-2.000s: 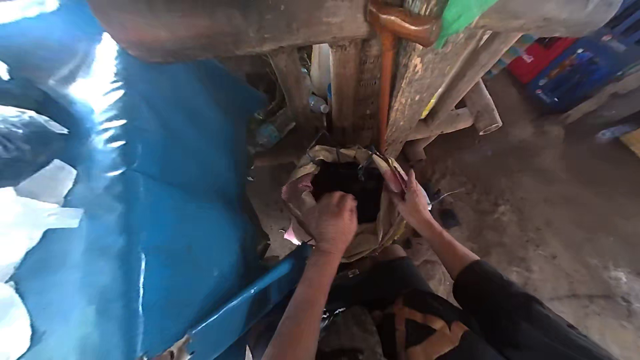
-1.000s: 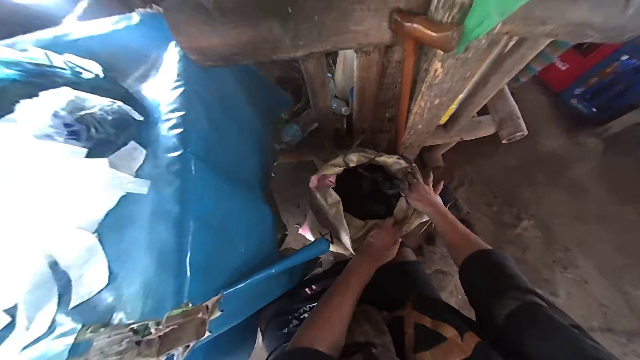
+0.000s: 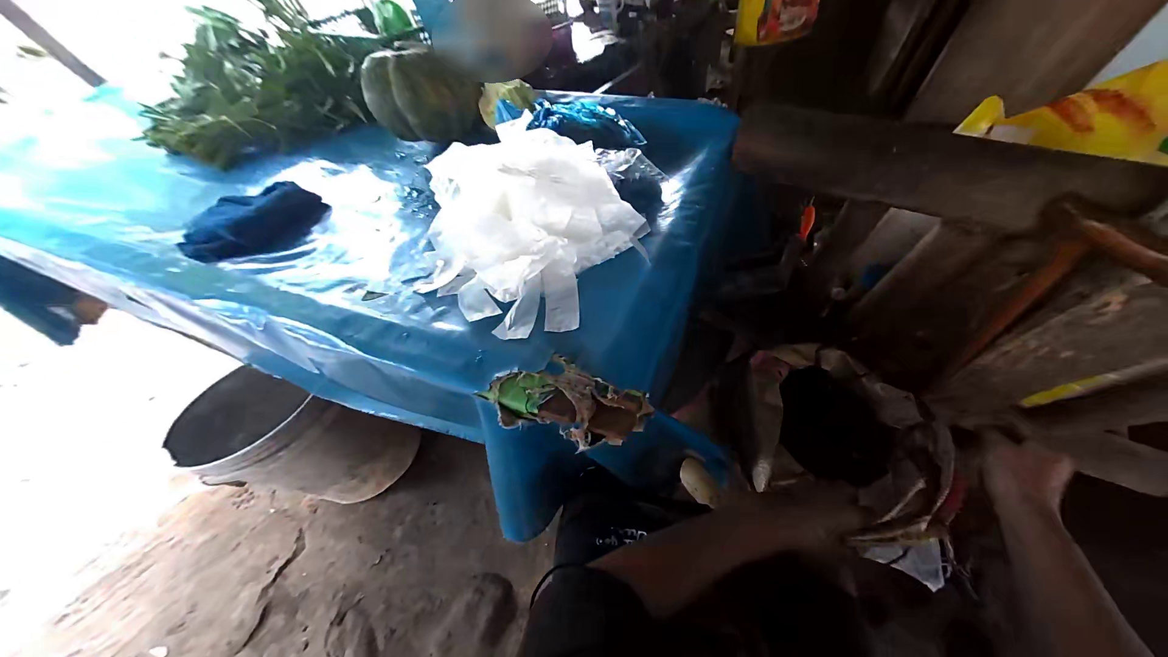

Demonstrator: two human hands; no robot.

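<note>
An open woven sack (image 3: 762,415) with a rolled rim stands at the lower right, dark inside. My left hand (image 3: 844,516) is at the near edge of its mouth, blurred and in shadow, so its fingers do not show clearly. At the sack's right side is my right hand (image 3: 1027,470), close to the rim; whether its fingers grip the cloth cannot be made out. Below the mouth hangs a pale scrap (image 3: 912,561) of the sack.
A table with a blue plastic cover (image 3: 620,319) holds white strips (image 3: 538,210), a dark cloth (image 3: 255,219), a green pumpkin (image 3: 420,91) and leafy greens (image 3: 265,82). A metal basin (image 3: 301,447) stands under it. Wooden beams (image 3: 940,169) and a wooden-handled tool (image 3: 1022,301) are at right.
The view has swung far to the left, bringing the tabletop and basin into sight. Both hands remain by the sack's rim; earlier, my left hand was over its mouth.
</note>
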